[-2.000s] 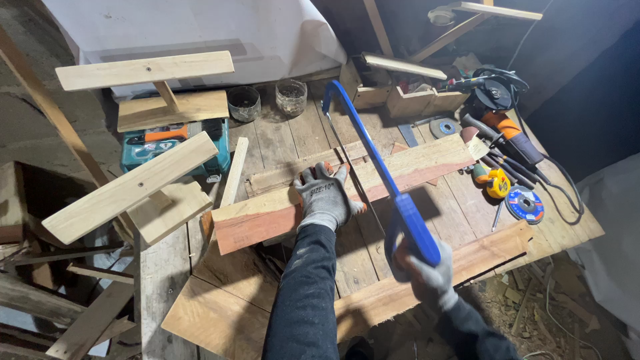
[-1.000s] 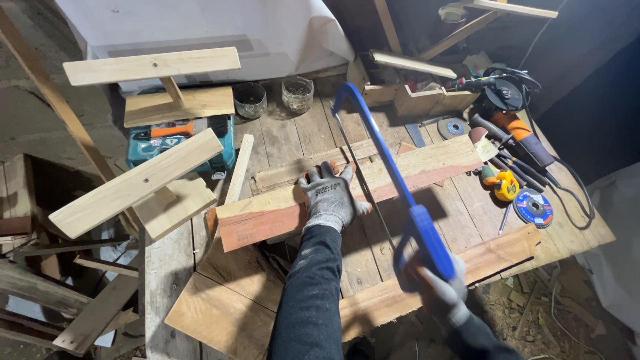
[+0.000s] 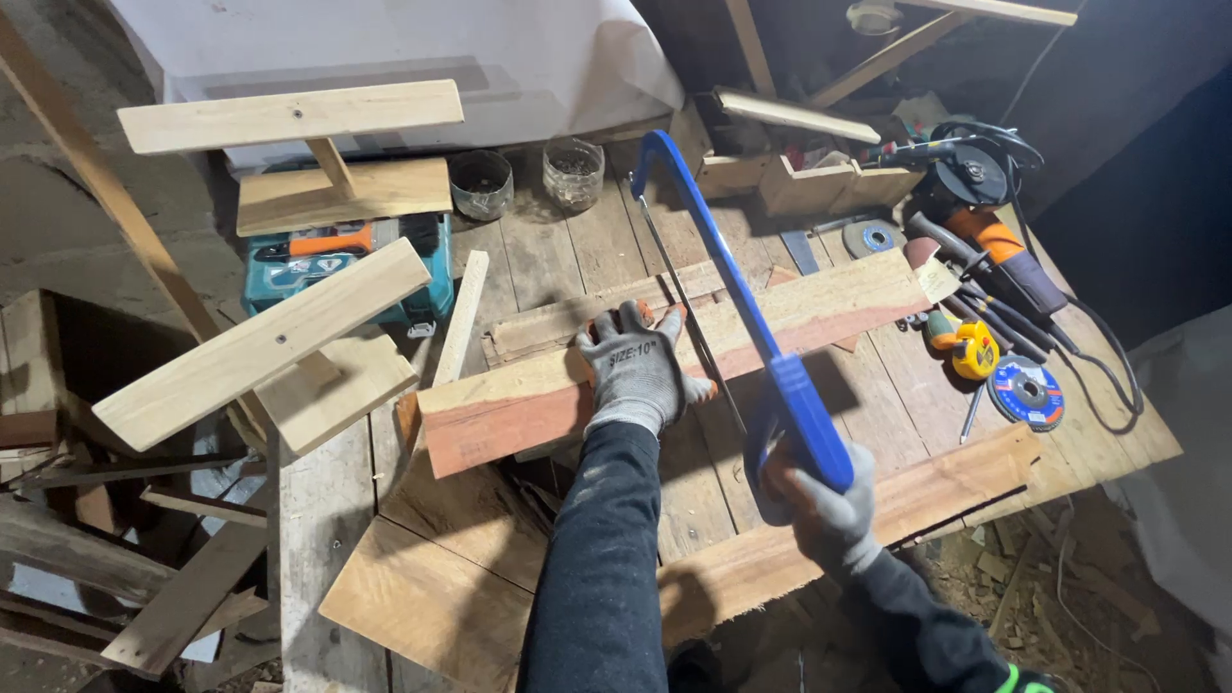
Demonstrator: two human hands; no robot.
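Observation:
A blue-framed hacksaw (image 3: 724, 260) crosses a long wooden board (image 3: 818, 303), its blade against the board just right of my left hand. The saw's handle is in my right hand (image 3: 830, 500), which wears a grey glove and is near the front of the bench. Gloved in grey with orange fingertips, my left hand (image 3: 637, 371) presses on the board and grips its edges. The board is pale on top with a reddish face toward me. Behind it lies a rough wooden strip (image 3: 577, 318).
An angle grinder (image 3: 991, 241), yellow tape measure (image 3: 975, 349) and flap disc (image 3: 1027, 392) lie at the right. Two cut plastic cups (image 3: 574, 175) stand at the back. Wooden T-shaped pieces (image 3: 269, 337) and a teal case (image 3: 279, 279) are at the left. Another plank (image 3: 924, 496) runs along the front edge.
The hacksaw and my right hand shift slightly between frames, while the blade stays at about the same place on the board. My left hand keeps its hold.

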